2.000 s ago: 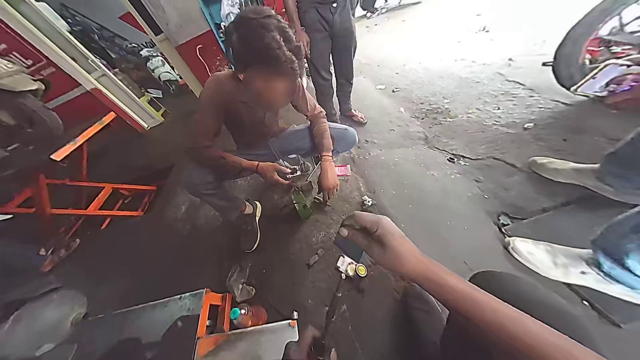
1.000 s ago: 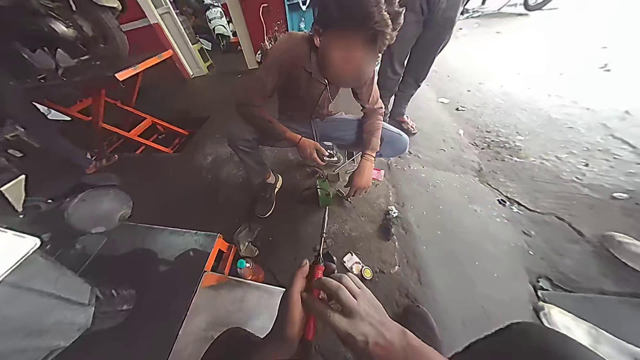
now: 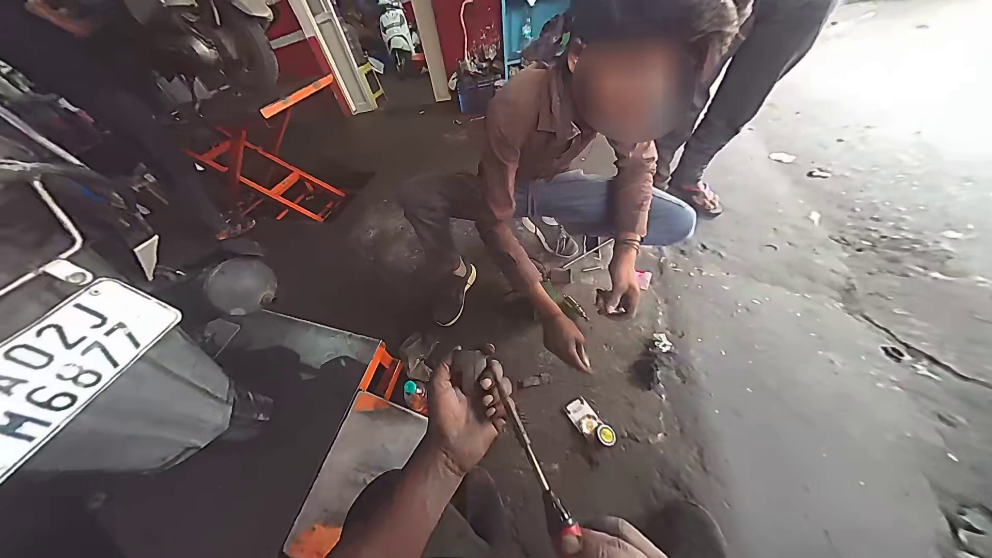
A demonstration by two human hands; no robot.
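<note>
My left hand (image 3: 465, 403) is raised near the middle of the view, its fingers closed around a dark part (image 3: 469, 368) whose kind I cannot tell. A screwdriver (image 3: 531, 449) with a long metal shaft and a red handle slants down from that part. At the bottom edge, my right hand (image 3: 608, 542) grips the handle and is partly cut off by the frame. The shaft's upper end lies against the fingers of my left hand, and its tip is hidden there. On the ground to the right are a small card-like packet (image 3: 581, 417) and a round yellow tin (image 3: 605, 435).
A co-worker (image 3: 542, 147) crouches ahead, one hand reaching low over the ground. Another person (image 3: 725, 101) stands behind. At left are a motorcycle's rear with a number plate (image 3: 77, 372), an orange lift frame (image 3: 287, 182) and a metal platform (image 3: 364, 457). A bottle (image 3: 415, 395) stands beside the platform.
Both my hands were together at the red-handled screwdriver; now my left hand is at its far end, on the dark part. The shaft pointed away and now slants toward me. The co-worker's hands have moved apart.
</note>
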